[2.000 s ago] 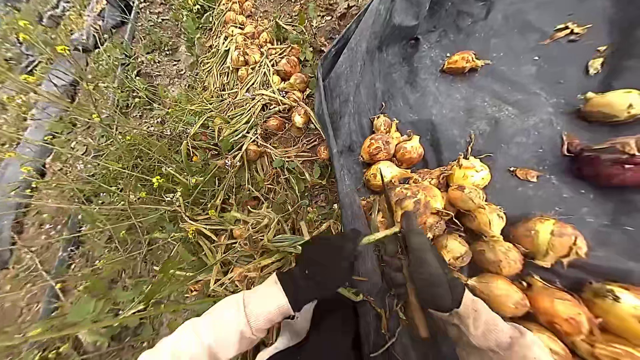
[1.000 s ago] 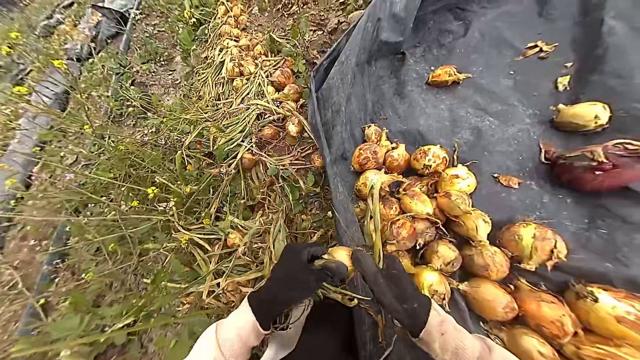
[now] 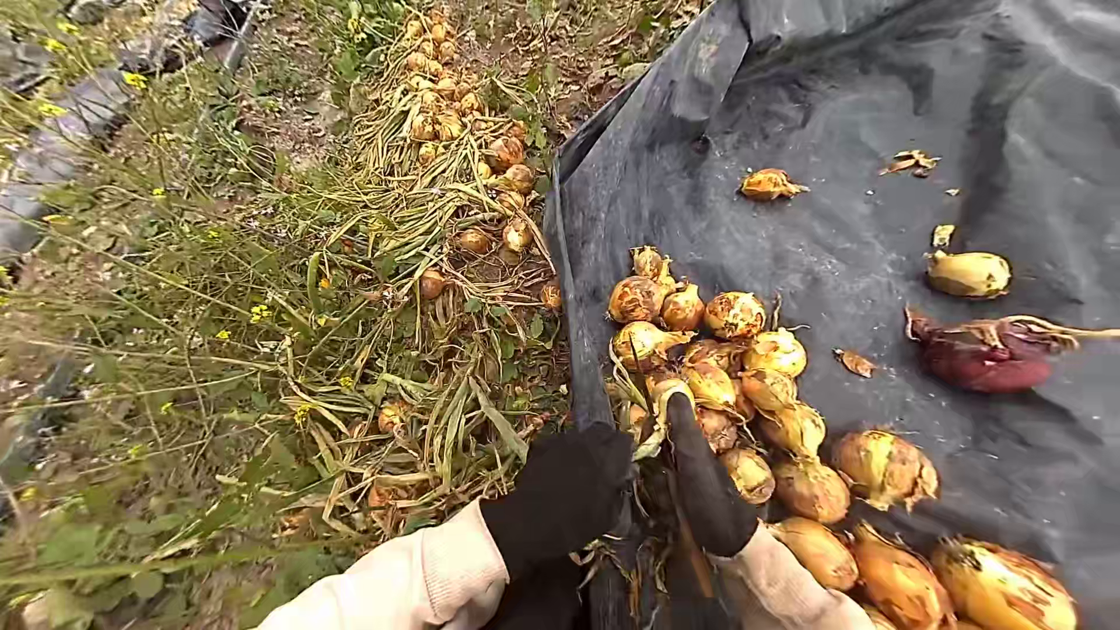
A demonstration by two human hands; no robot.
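Observation:
My left hand [image 3: 569, 490], in a black glove, is closed around the pale green leaves [image 3: 649, 444] of an onion at the edge of the black sheet. Close beside it on the right, my gloved right hand [image 3: 710, 490] grips a wooden-handled tool [image 3: 696, 560]; the handle shows below the palm, and a thin dark blade seems to rise between the hands. The right thumb lies against a yellow onion [image 3: 669, 394] just above. Piled yellow onions [image 3: 713, 385] sit on the sheet beyond the right hand.
Black plastic sheeting [image 3: 840, 236] covers the right side, with a red onion [image 3: 989, 359], a pale elongated onion [image 3: 969, 275] and loose skins. Onions with dried leaves [image 3: 437, 122] lie in a row on the ground at left, among weeds [image 3: 219, 350].
One second ago my left hand was at a yellow onion; now it is closed at the leaves beside my right hand. The tool's handle, hidden then, shows again below the right palm.

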